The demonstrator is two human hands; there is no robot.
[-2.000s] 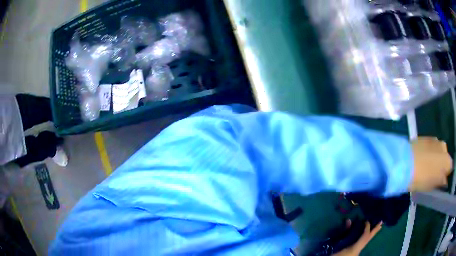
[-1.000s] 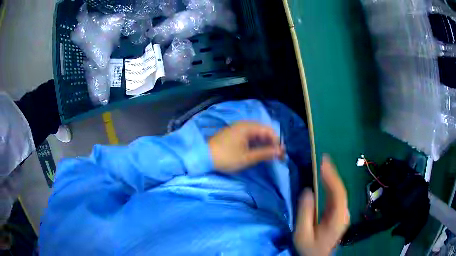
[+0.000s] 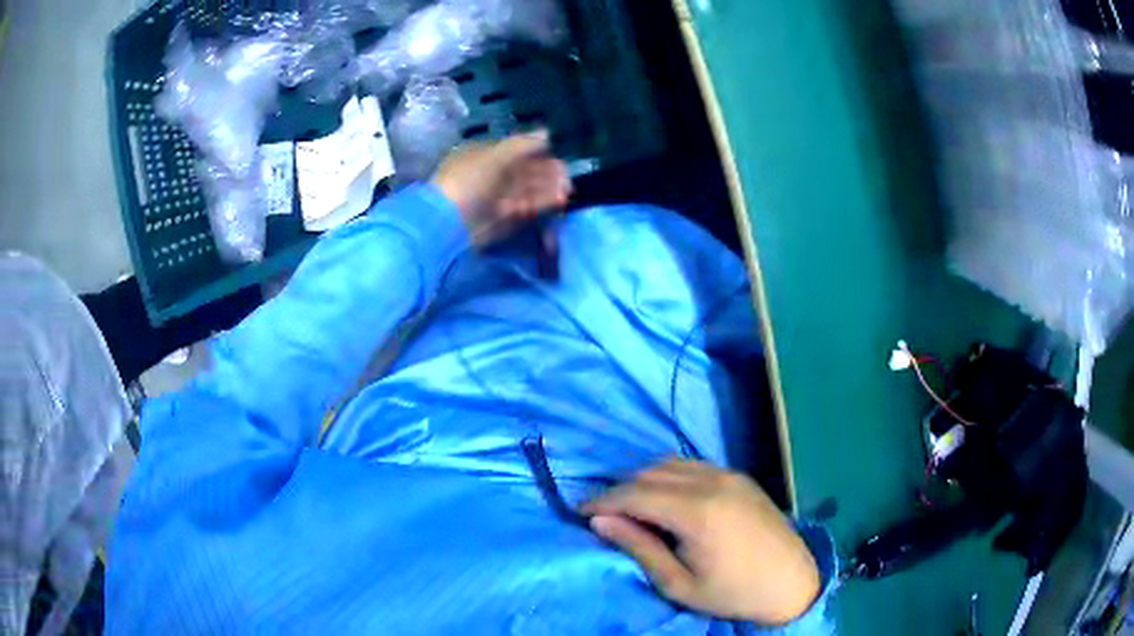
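My left hand (image 3: pixel 507 186) is blurred, with curled fingers, over the crate's near edge. A short dark strip (image 3: pixel 547 249) shows just below its fingers; I cannot tell if it is held. My right hand (image 3: pixel 715 540) is low over my blue smock, thumb and fingers pinched on the end of a thin dark cord-like strip (image 3: pixel 542 466). A black housing unit (image 3: pixel 1026 454) lies on the green bench (image 3: pixel 846 249), untouched, with thin red and black wires and a white connector (image 3: pixel 899 357).
A dark green perforated crate (image 3: pixel 139 162) with clear plastic bags (image 3: pixel 236 99) and white paper (image 3: pixel 342 168) is at upper left. A translucent lens tray (image 3: pixel 1014 162) lies on the bench at upper right. Part of a person in pale clothing (image 3: pixel 56 435) shows at left.
Both hands have left the unit on the bench. My left hand has moved up and left towards the crate; my right hand has moved from the bench edge onto my smock, at the dark strip.
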